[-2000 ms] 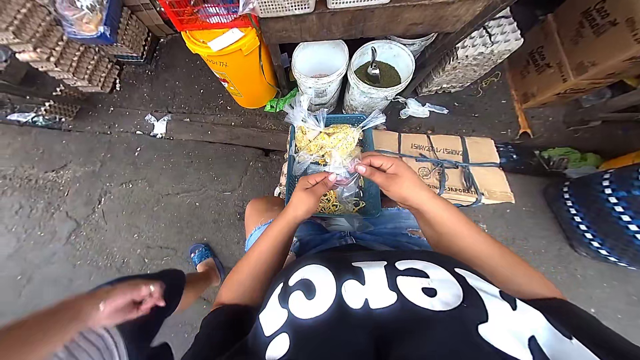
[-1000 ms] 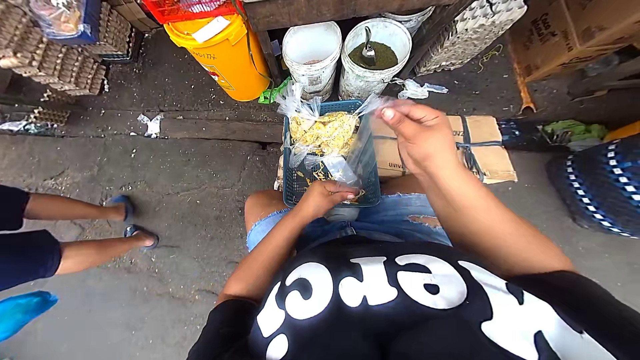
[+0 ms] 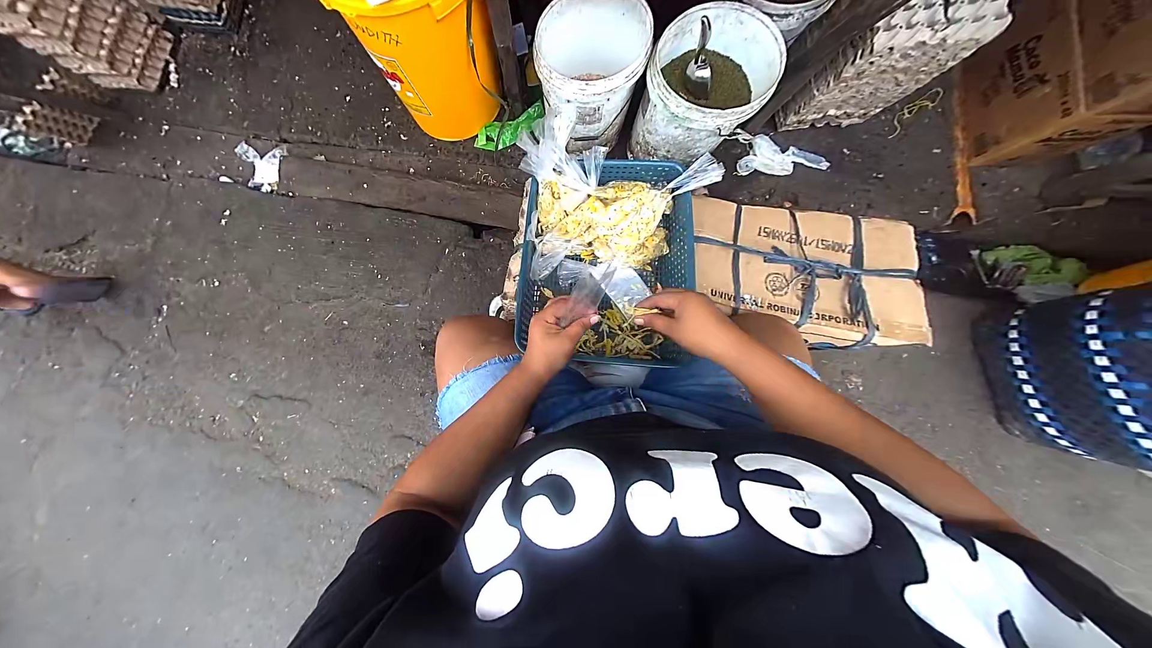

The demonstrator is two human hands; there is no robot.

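Observation:
A blue plastic basket (image 3: 681,261) rests on my lap. In its far half lie knotted clear plastic bags of yellowish pieces (image 3: 612,220). Loose yellow-green strips (image 3: 619,336), perhaps dried flowers, lie in the near half. My left hand (image 3: 560,331) pinches a clear plastic bag (image 3: 589,292) at the basket's left side. At the right, my right hand (image 3: 688,319) holds a few yellow strips (image 3: 643,312) between thumb and finger, close to the bag. Whether the bag has anything inside is unclear.
Beyond the basket stand a white bucket (image 3: 589,108) and another bucket (image 3: 652,135) holding dark green grains and a scoop (image 3: 699,67). A yellow bucket (image 3: 450,81) is at their left. A tied flat cardboard bundle (image 3: 765,292) lies right; a person's foot (image 3: 27,286) shows far left.
My right hand has come down from the upper right to the basket's near half. A bag at the basket's right has left that hand. The passing person has moved left, mostly out of view.

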